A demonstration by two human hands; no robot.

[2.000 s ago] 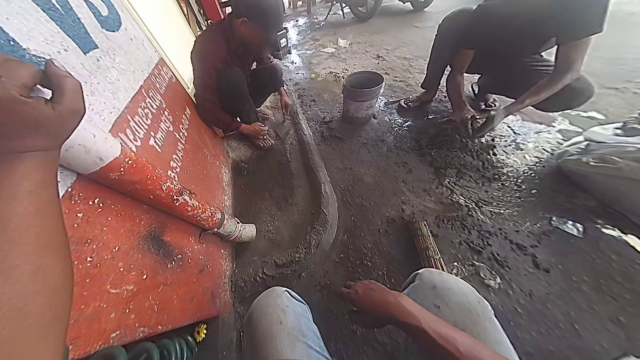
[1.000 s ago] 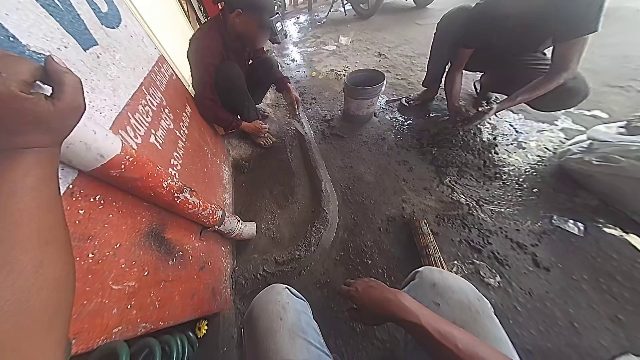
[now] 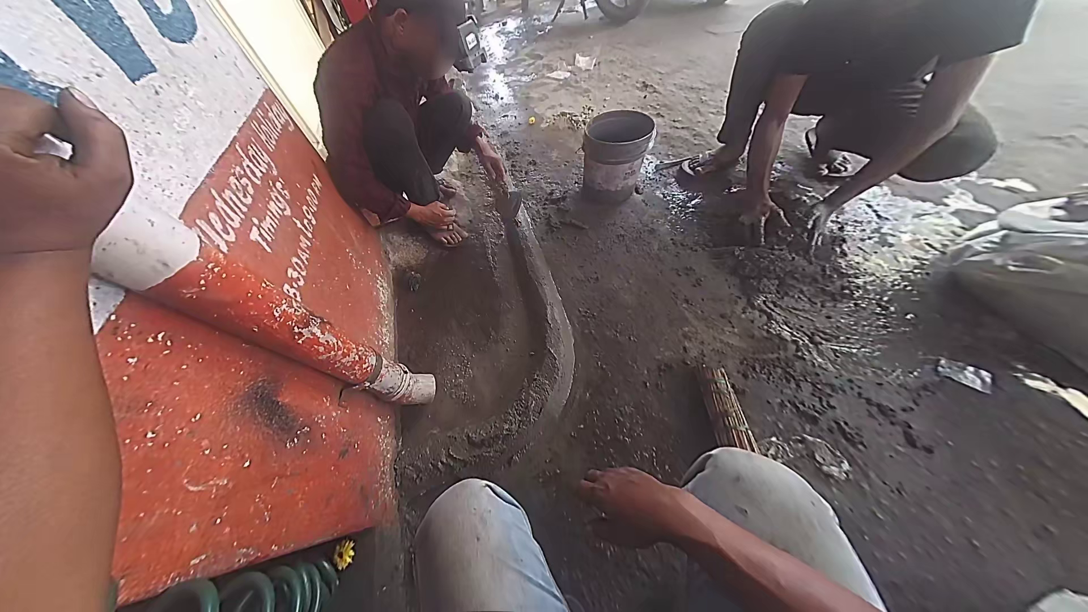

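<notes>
My left hand (image 3: 64, 170) is raised at the far left, its fingers curled near the white upper part of the painted drainpipe (image 3: 280, 319); whether it grips anything is unclear. Between my knees hangs my right hand (image 3: 625, 506), over the wet ground, with its fingers partly hidden. Ahead of it, a low curved mortar curb (image 3: 548, 340) bounds a shallow hollow beside the wall. At the curb's far end a crouching person (image 3: 382, 110) reaches a hand to it, with a small dark tool there. On the right another person (image 3: 850, 93) has both hands in a wet mortar heap (image 3: 790, 263).
A plastic bucket (image 3: 619, 157) stands beyond the curb. A bundle of thin sticks (image 3: 727, 408) lies by my right knee. The red and white wall (image 3: 255, 408) runs along the left, above a green coiled hose (image 3: 255, 591). A pale sack (image 3: 1028, 272) lies at the right.
The person on the right has spread their hands apart over the mortar. The other person's hand has moved along the far end of the curb. My hands have stayed about where they were.
</notes>
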